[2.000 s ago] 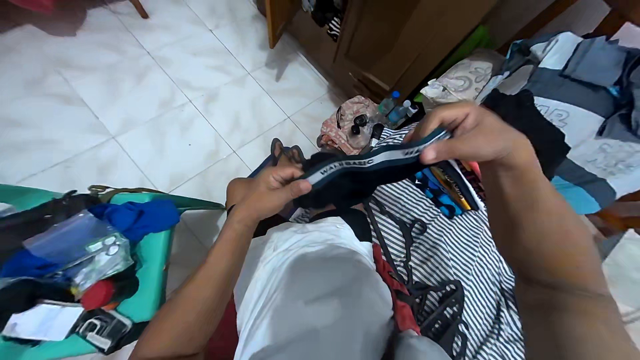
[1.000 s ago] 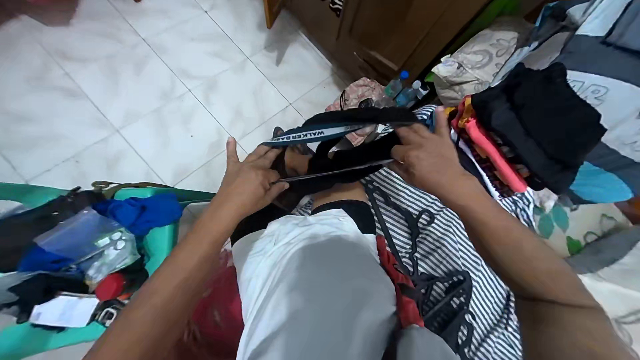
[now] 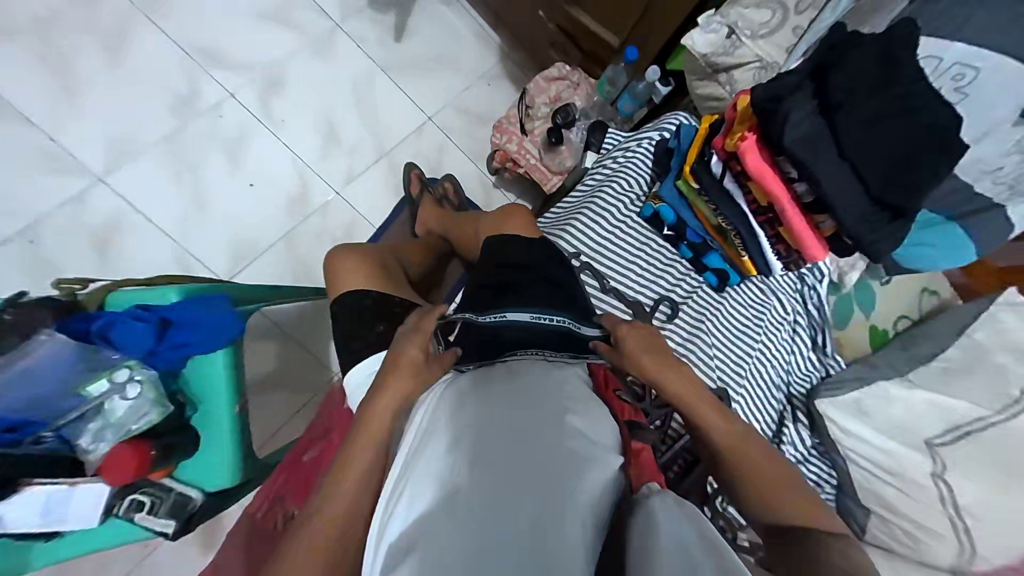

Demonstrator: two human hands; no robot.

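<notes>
Black boxer briefs (image 3: 524, 340) with a lettered elastic waistband lie spread across my lap, the waistband toward my body. My left hand (image 3: 420, 348) pinches the left end of the waistband. At the other end, my right hand (image 3: 636, 344) grips the band between thumb and fingers. The waistband's front and back edges are slightly apart. Beneath my forearms is the light grey shirt (image 3: 512, 456) I wear. To the right, a black-and-white striped cloth (image 3: 640, 232) carries a row of folded coloured clothes (image 3: 720, 200), with folded black garments (image 3: 864, 120) beside them.
A green plastic stool (image 3: 216, 416) at the left holds a blue cloth (image 3: 152, 328), plastic bags and a red-capped container (image 3: 126, 462). Plastic bottles (image 3: 636, 94) and a pink patterned cloth (image 3: 528, 132) lie beyond the striped cloth. White fabric (image 3: 920, 432) spreads at the right.
Both hands have lowered the black briefs from in front of me onto my lap. The waistband, held stretched up earlier, now lies nearer my body. The view has shifted.
</notes>
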